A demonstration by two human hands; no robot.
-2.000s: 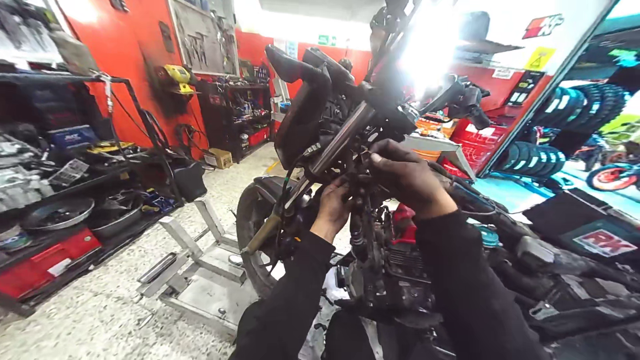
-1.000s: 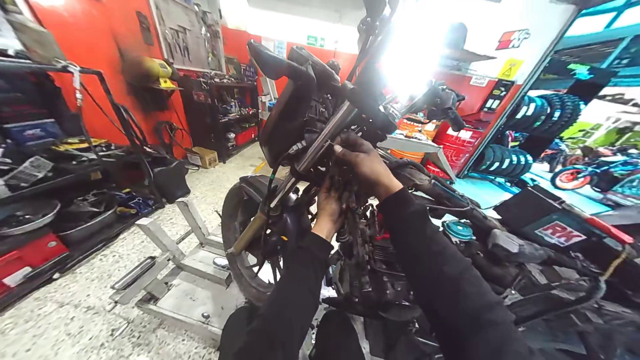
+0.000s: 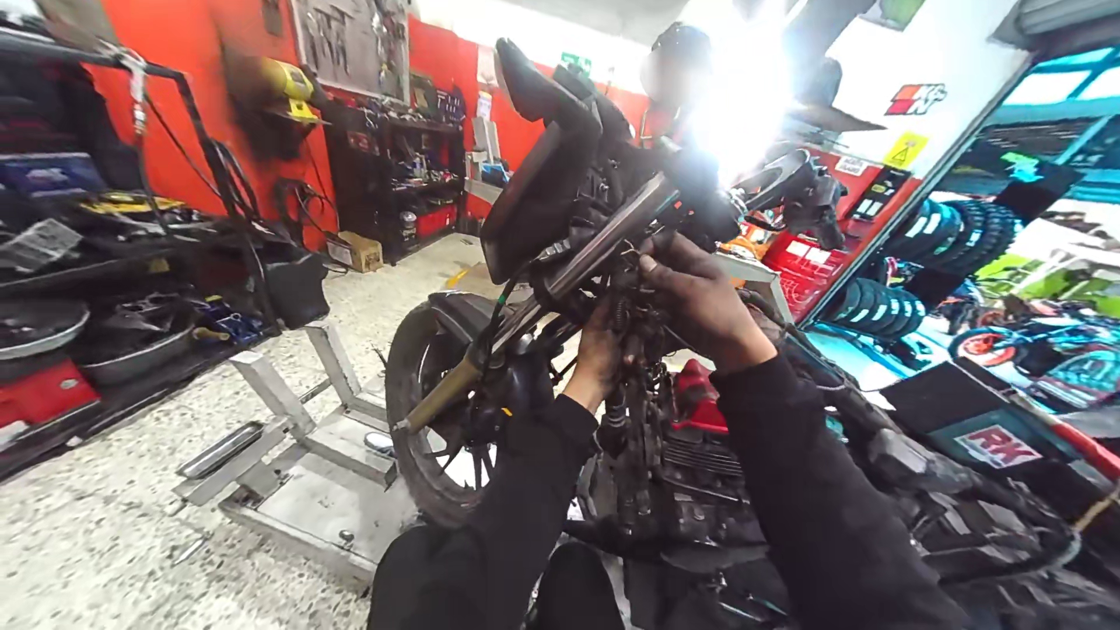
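A partly stripped motorcycle stands before me, its front wheel [image 3: 420,411] at left and its fork tube [image 3: 608,236] slanting up to the right. My right hand [image 3: 700,293] is at the frame behind the fork, thumb and fingers pinched at a small thin part, perhaps a wire, too small to name. Lower and to the left, my left hand [image 3: 598,354] reaches in among cables and a coiled spring [image 3: 619,315]; its fingertips are hidden, so its grip cannot be told. A red part [image 3: 697,398] sits above the finned engine [image 3: 700,464].
A metal wheel stand [image 3: 306,490] is on the speckled floor by the front wheel. Shelves with metal basins [image 3: 131,350] line the left side. A cardboard box [image 3: 356,251] lies near the red wall. Tyres [image 3: 875,306] are stacked at right, near a black box [image 3: 971,424] on the motorcycle's right.
My right hand's fingers have shifted at the frame behind the fork, and a thin part now shows at their tips. My left hand stays low among the cables.
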